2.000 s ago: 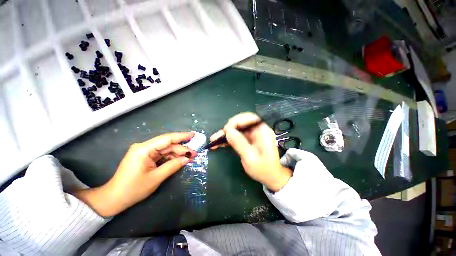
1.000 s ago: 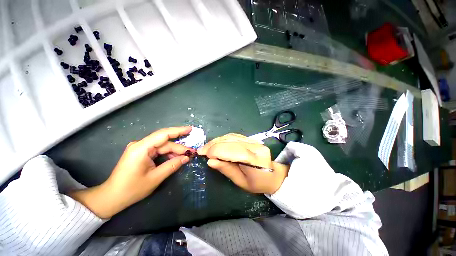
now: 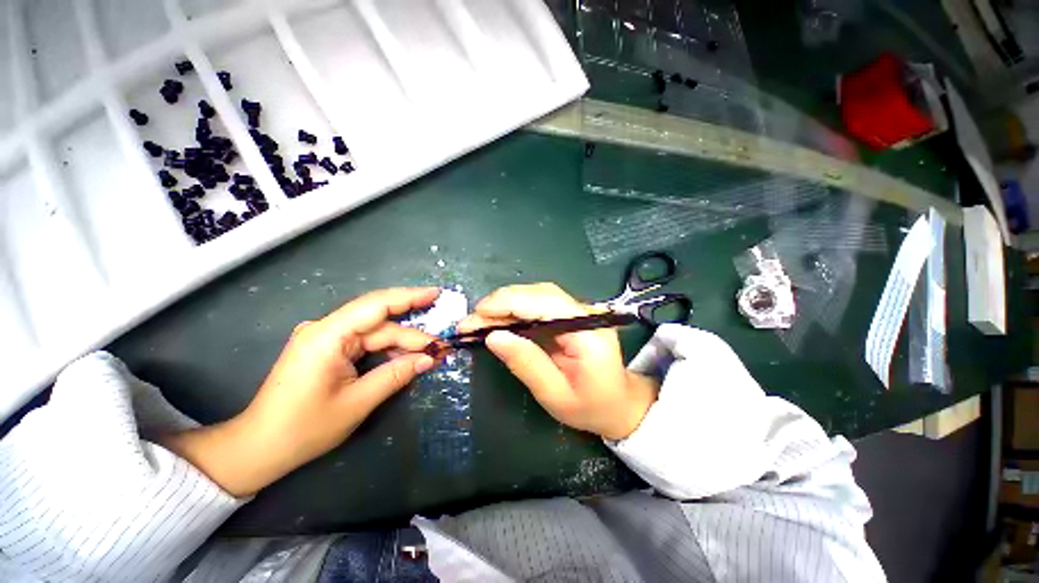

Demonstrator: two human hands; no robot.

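Observation:
My left hand pinches a small dark component between its fingertips. My right hand holds slim black tweezers, their tip at the component, though exact contact is too small to tell. A shiny clear strip lies flat on the green mat beneath the fingertips, with a white glaring patch at its upper end. Many more small black components lie loose in two cells of the white compartment tray at the upper left.
Small scissors lie just beyond my right hand. A roll of clear tape is right of them. Clear sheets and a long pale bar lie behind. A red object is at the upper right; white strips are at the far right.
My right hand has moved in to my left fingertips and turned the tweezers to lie nearly level. The scissors show more fully. My left hand has stayed nearly still, while the view has shifted slightly.

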